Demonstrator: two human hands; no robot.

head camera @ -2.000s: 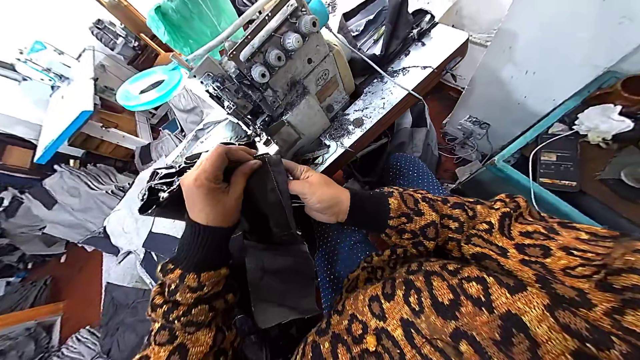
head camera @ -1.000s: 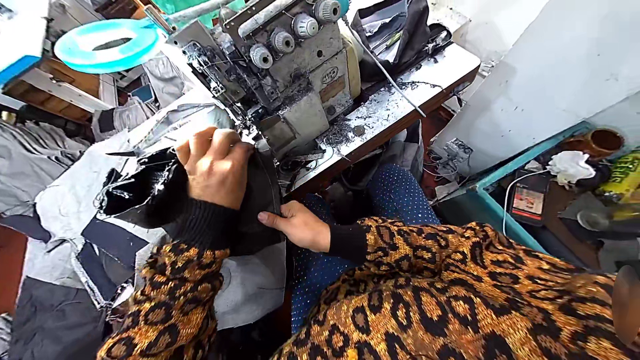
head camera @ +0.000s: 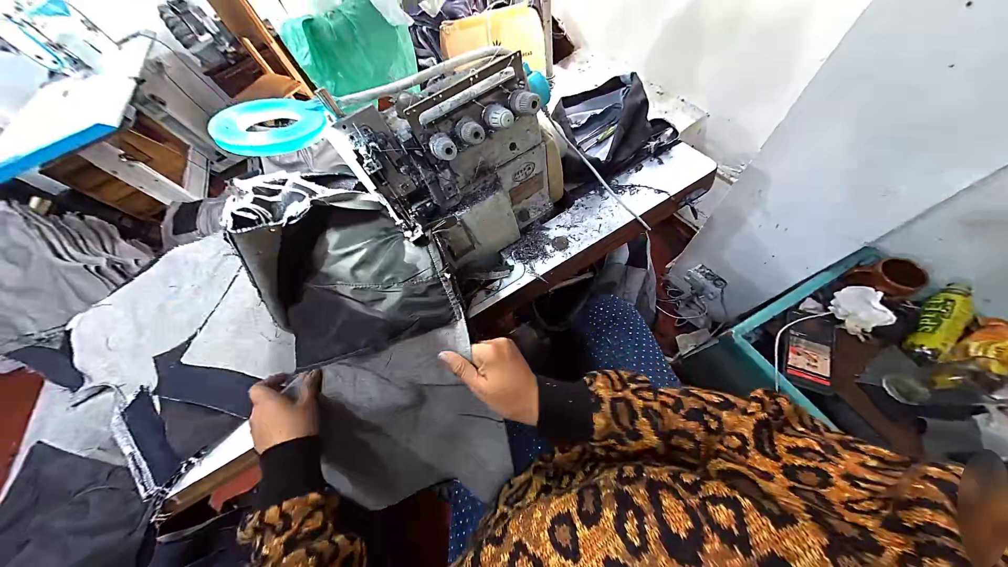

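Note:
An overlock sewing machine (head camera: 488, 181), dusty with lint, stands on a white table. A dark and grey fabric piece (head camera: 409, 425) runs from its needle area down over the table's front edge. My right hand (head camera: 504, 381) pinches the fabric's right edge just below the machine. Further left, my left hand (head camera: 285, 409) grips the fabric between thumb and fingers where the dark part meets the grey. A folded dark garment part (head camera: 339, 268) with frayed pale edges rises above both hands, left of the needle.
Grey cut panels (head camera: 181, 307) spread over the table's left side. A turquoise ring (head camera: 268, 127) sits beside the machine, and a black bag (head camera: 605, 122) behind it. At right, a teal-edged tray (head camera: 756, 327) holds a phone (head camera: 809, 353), a bottle (head camera: 939, 319) and a brown cup (head camera: 902, 276).
My left hand has moved down from beside the needle to the table's front edge. More of the fabric lies open to view between the hands. The view has shifted.

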